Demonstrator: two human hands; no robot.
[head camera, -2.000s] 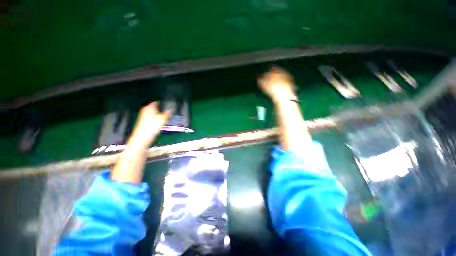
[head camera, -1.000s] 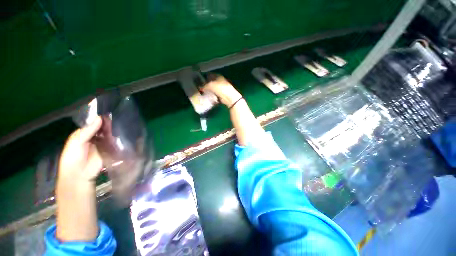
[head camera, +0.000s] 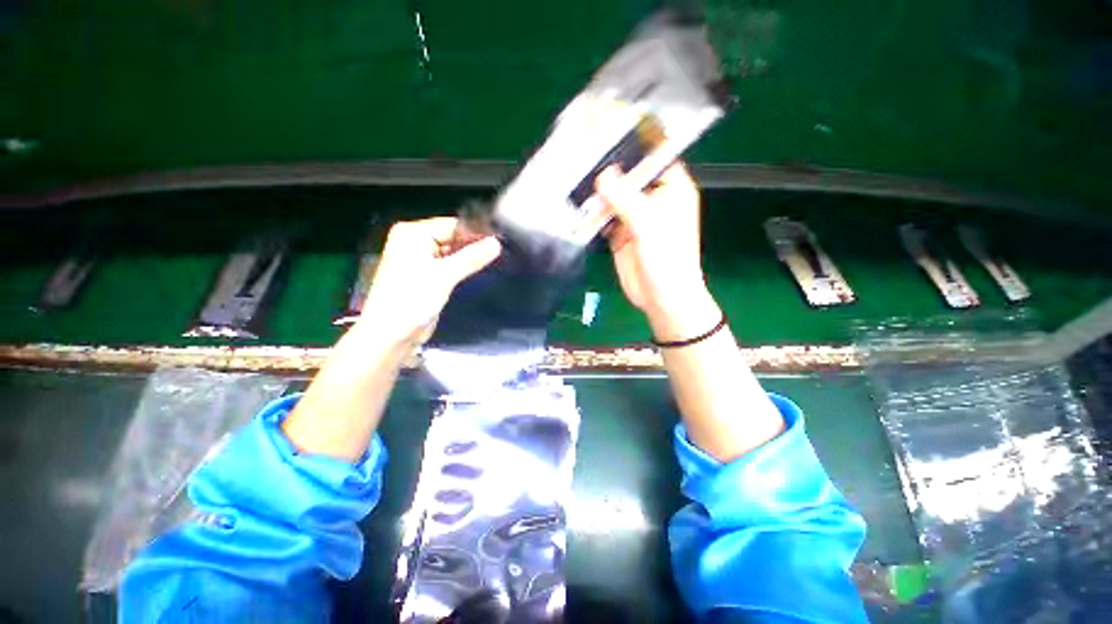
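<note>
My right hand (head camera: 659, 238) holds a phone frame assembly (head camera: 598, 159), silvery-white with a black rectangle and a yellowish area, tilted above the belt. My left hand (head camera: 421, 274) pinches a smoky dark anti-static bag (head camera: 500, 299) at the frame's lower left end. The bag hangs below the frame; whether the frame's end is inside it is unclear. Dark film also shows around the frame's blurred upper end. A glossy stack of anti-static bags (head camera: 494, 512) lies on the ledge below my hands.
Phone units lie on the green belt, at left (head camera: 244, 287) and right (head camera: 811, 262). A small pale piece (head camera: 590, 307) lies near the belt's edge strip (head camera: 732, 357). A crumpled clear bag (head camera: 183, 457) is at left on the ledge. Clear blister trays (head camera: 994, 457) and a green spot (head camera: 908, 583) are at right.
My right hand has lifted the phone unit off the belt. My left hand has moved right with the bag, bringing it to the unit. The view has turned.
</note>
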